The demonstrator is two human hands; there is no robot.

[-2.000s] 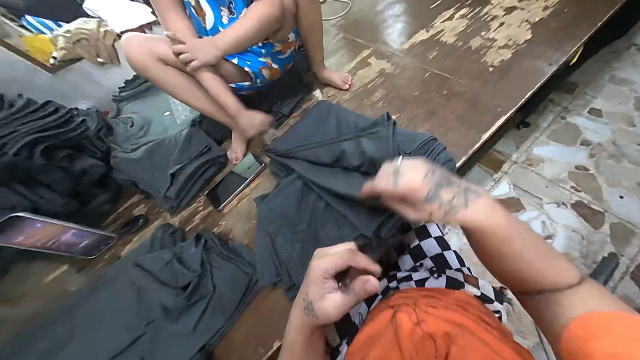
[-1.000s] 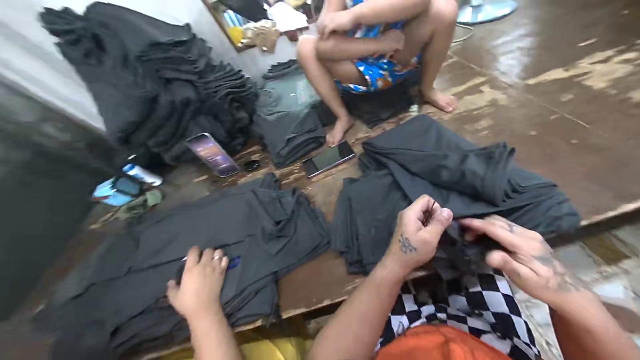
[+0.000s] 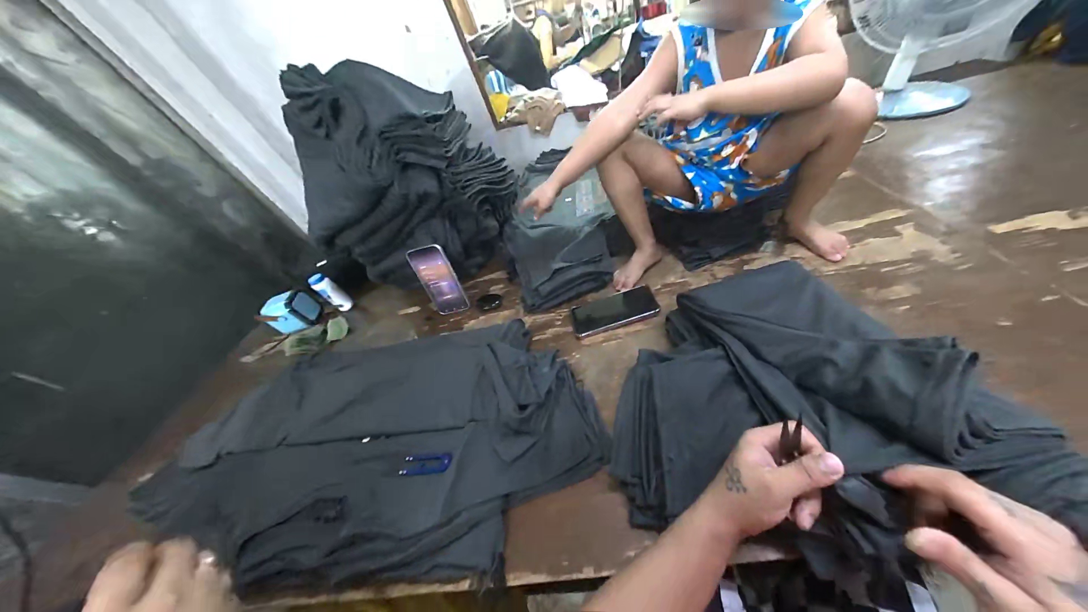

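Observation:
My left hand (image 3: 778,489) is closed around small dark thread snips (image 3: 790,440), their points sticking up past the fingers. Close to its right, my right hand (image 3: 994,527) has thumb and forefinger apart beside hanging dark fabric (image 3: 858,518); its other fingers are partly hidden. Both hands are at the near edge of a stack of folded dark grey fabric pieces (image 3: 790,340). On another dark stack (image 3: 340,408) to the left lie blue-handled thread snips (image 3: 427,463). A co-worker's hand (image 3: 161,578) is at the lower left, by that stack.
A person in blue patterned clothes (image 3: 722,153) squats beyond, one arm over a smaller fabric pile (image 3: 561,246). Phones (image 3: 438,279) (image 3: 615,311), a round black lid (image 3: 490,301), a white bottle (image 3: 330,291) and a tall dark pile (image 3: 382,161) stand on the worn wooden platform (image 3: 561,544).
The view has swung left. My right hand, raised over the right stack two seconds ago, is now lower, beside my left. The co-worker's hand has drawn back from the left stack, where blue snips now show.

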